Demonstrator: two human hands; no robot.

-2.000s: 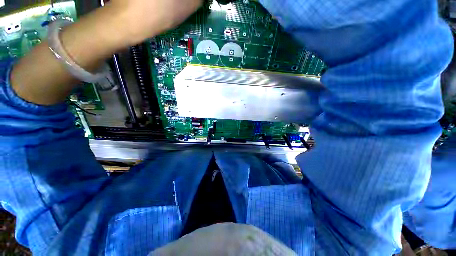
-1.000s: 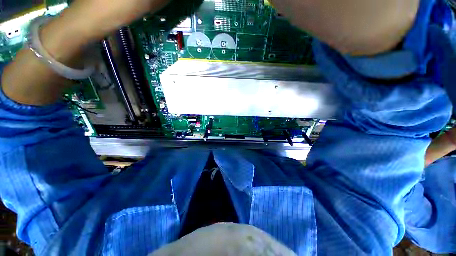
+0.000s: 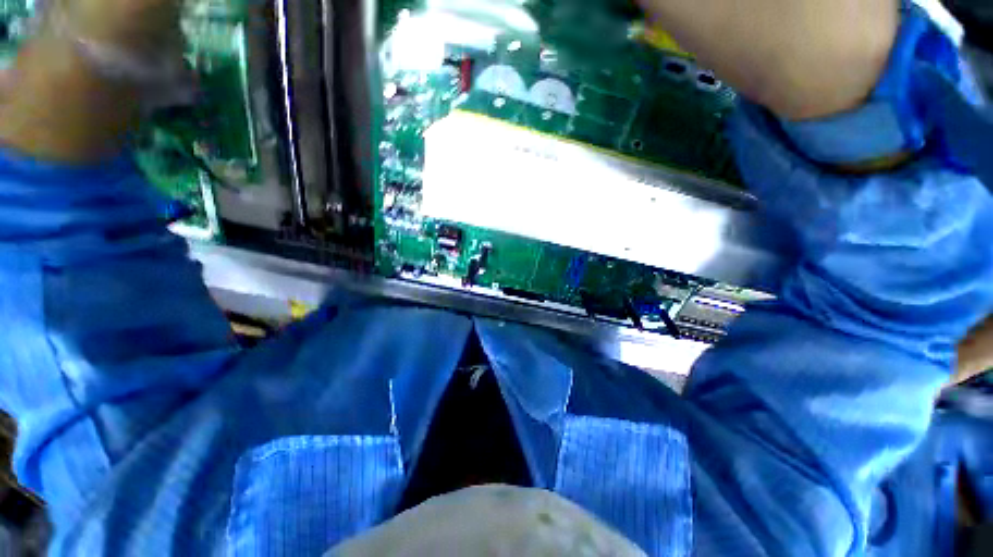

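Observation:
A green circuit board (image 3: 523, 261) lies in front of me, its top part cut off by the picture's edge. A long silver-white heatsink (image 3: 577, 196) lies across its middle, with a thin yellow strip (image 3: 523, 128) along the far edge. Two pale round marks (image 3: 528, 89) and a small red part (image 3: 466, 74) show beyond it. My left forearm is blurred at the upper left. My right forearm, with a light blue wrist band (image 3: 855, 136), reaches over the board's right side. Both my hands are beyond the top edge, so their fingers are hidden.
A conveyor rail (image 3: 292, 120) runs up the left of the board, and a silver rail (image 3: 436, 294) crosses near my waist. Another green board (image 3: 223, 82) lies at the left. Part of another person's arm (image 3: 975, 354) shows at the right edge.
The view has tilted and shifted, so the board now slants down to the right. My left forearm has moved left and up in the picture. My right sleeve is pulled back from the wrist.

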